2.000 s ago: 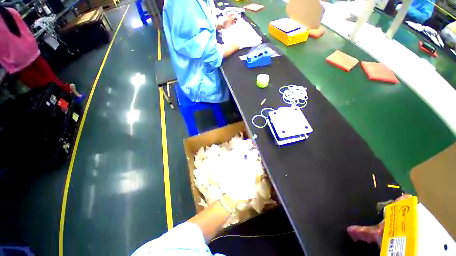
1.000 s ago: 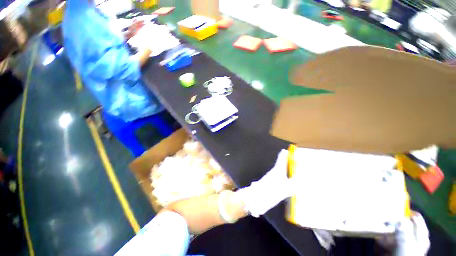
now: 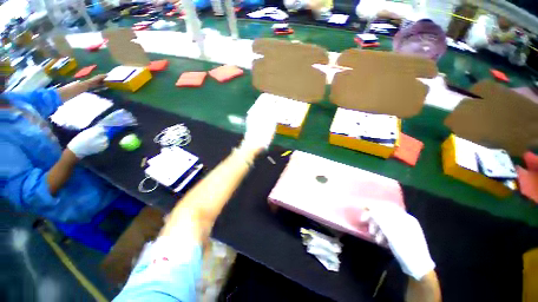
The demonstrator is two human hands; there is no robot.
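Observation:
My left hand [image 3: 259, 128], in a white glove and blurred, is at the left end of a yellow carton [image 3: 293, 121] on the green belt. The carton's brown lid stands open and a white unit shows inside. The fingers are partly hidden. My right hand [image 3: 396, 235], also gloved, has its fingers at the front right edge of a pink block [image 3: 339, 191] on the black mat. The block bears no carton and has a dark round spot on top. A crumpled clear bag [image 3: 323, 249] lies in front of it.
More open cartons stand on the belt [image 3: 364, 133], [image 3: 479, 165]. White units [image 3: 174, 167], a coiled cord [image 3: 173, 135] and a green roll [image 3: 130, 141] lie left on the mat. A worker in blue [image 3: 41, 159] sits at far left.
The view has swung right. The carton that was between my hands is off the near bench; my left hand is now at a carton on the belt, my right hand at the pink block.

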